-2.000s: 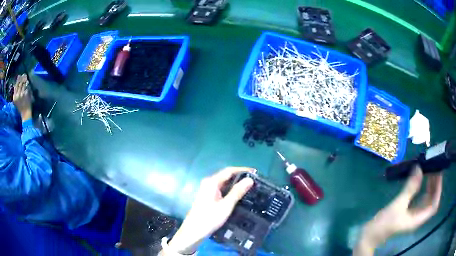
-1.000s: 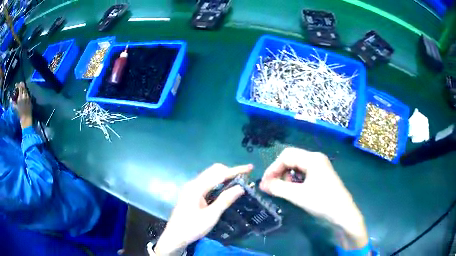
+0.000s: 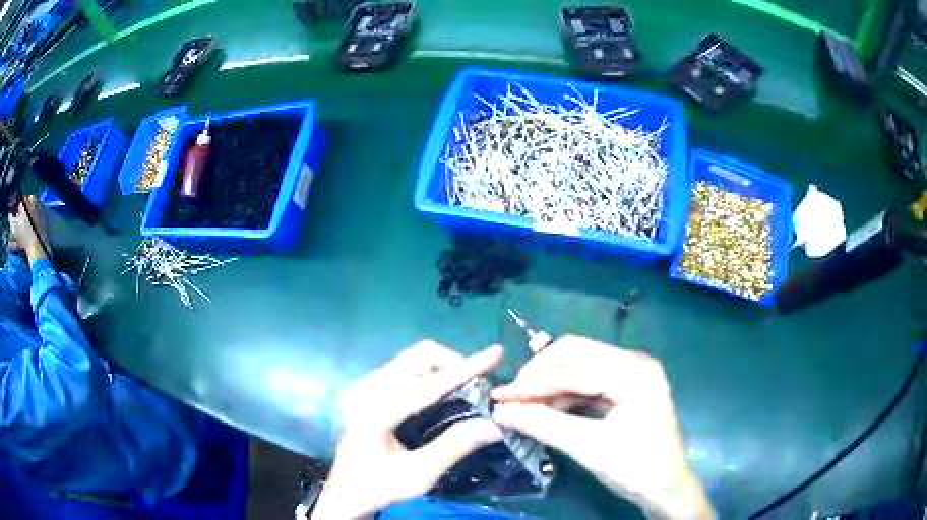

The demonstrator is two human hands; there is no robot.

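Note:
My left hand (image 3: 402, 432) grips an open black housing (image 3: 498, 469) near the bottom centre, thumb on its near side. My right hand (image 3: 600, 416) is at the housing's upper edge, its thumb and finger pinched together there on something too small to make out. Much of the housing is hidden by both hands. A dispensing bottle (image 3: 530, 333) lies just beyond my right hand; only its pale tip shows.
A large blue bin of white pins (image 3: 559, 168) stands beyond my hands, with black rings (image 3: 474, 270) below it. Brass fittings (image 3: 729, 242), a white cloth (image 3: 818, 220) and a black electric screwdriver (image 3: 844, 262) are at right. A blue-clad person (image 3: 76, 386) is at left.
My right hand has come from the screwdriver at right to the housing and now pinches at its edge, covering the bottle's body. The view has shifted, so the bins appear further left.

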